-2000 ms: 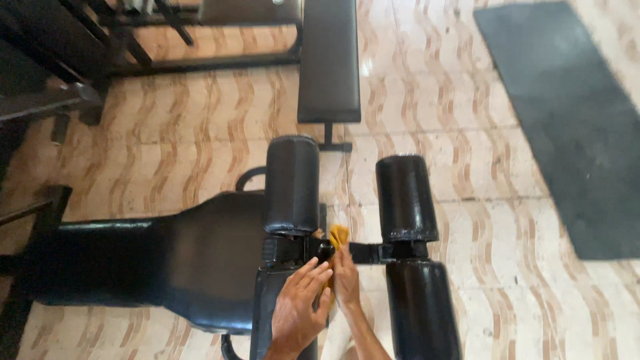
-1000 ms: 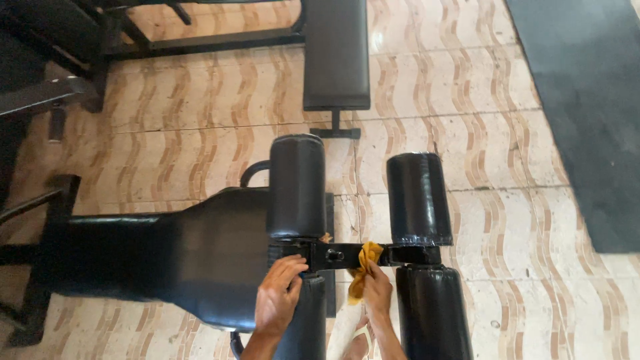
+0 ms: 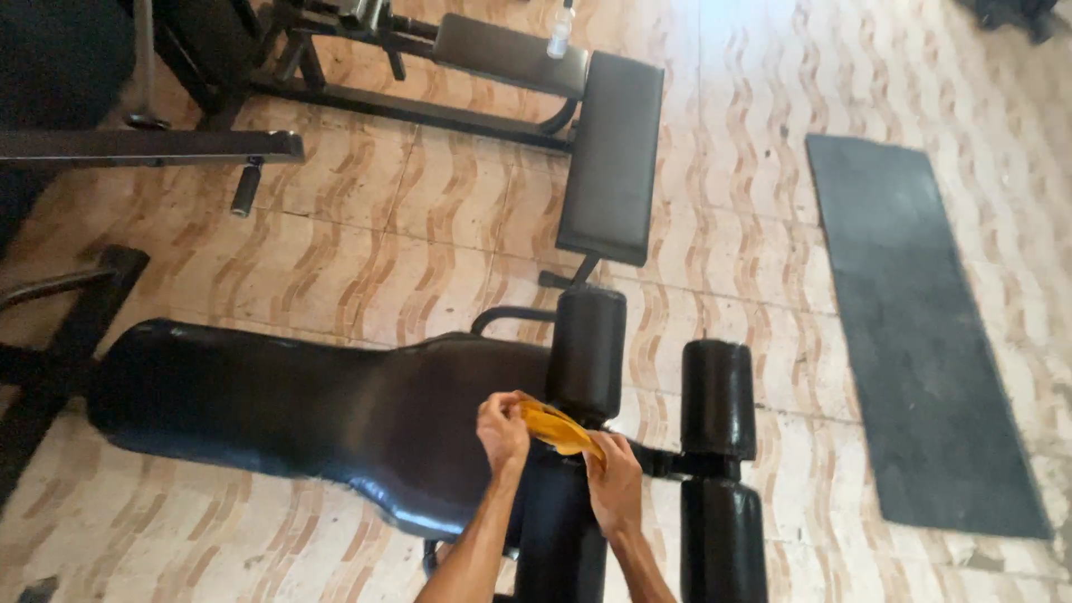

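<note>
A yellow cloth is stretched between my two hands, above the joint of a padded exercise bench. My left hand grips the cloth's left end over the edge of the black bench pad. Its right end is pinched in my right hand. Just behind the cloth stands a black foam roller pad, and another roller lies below it, partly hidden by my hands. Farther right, two more black rollers sit on the metal crossbar.
Beyond the rollers is a second black bench, joined to a machine with a longer pad that carries a clear bottle. A dark mat lies on the tiled floor at right. Black steel frames fill the left side.
My left hand, empty a second ago beside the roller joint, now holds the cloth too. My right hand has brought the cloth left from the crossbar. The view has shifted and takes in more floor.
</note>
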